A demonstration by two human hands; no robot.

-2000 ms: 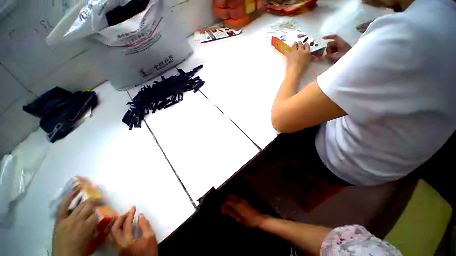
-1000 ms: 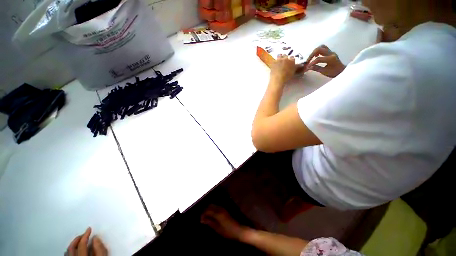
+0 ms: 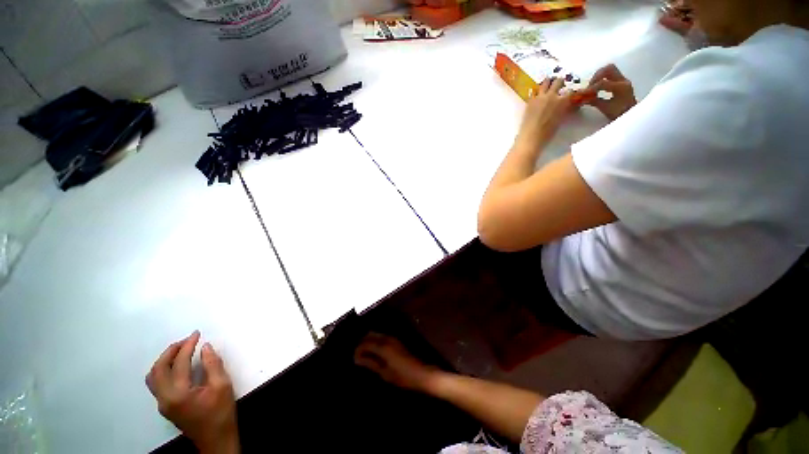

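Note:
My right hand point(image 3: 390, 359), in a floral sleeve, is low in front of me just below the table's dark edge. Its fingers are loosely curled and apart, with nothing seen in them; the dark area hides part of it. My left hand is out of the picture. A loose pile of black plastic clips point(image 3: 275, 126) lies on the white table point(image 3: 310, 230), beyond my reach-side edge and in front of a grey-white sack point(image 3: 257, 58).
A neighbour's hand point(image 3: 195, 395) rests at the lower left. On the right a person in a white shirt point(image 3: 692, 177) handles an orange carton point(image 3: 516, 78). A black pouch point(image 3: 84, 133) lies back left, a printed carton piece point(image 3: 396, 29) at the back.
The carton and one of the two neighbour's hands at lower left have left the view; the other hand shows more than one second ago. The view has shifted. My right hand stays low by the edge.

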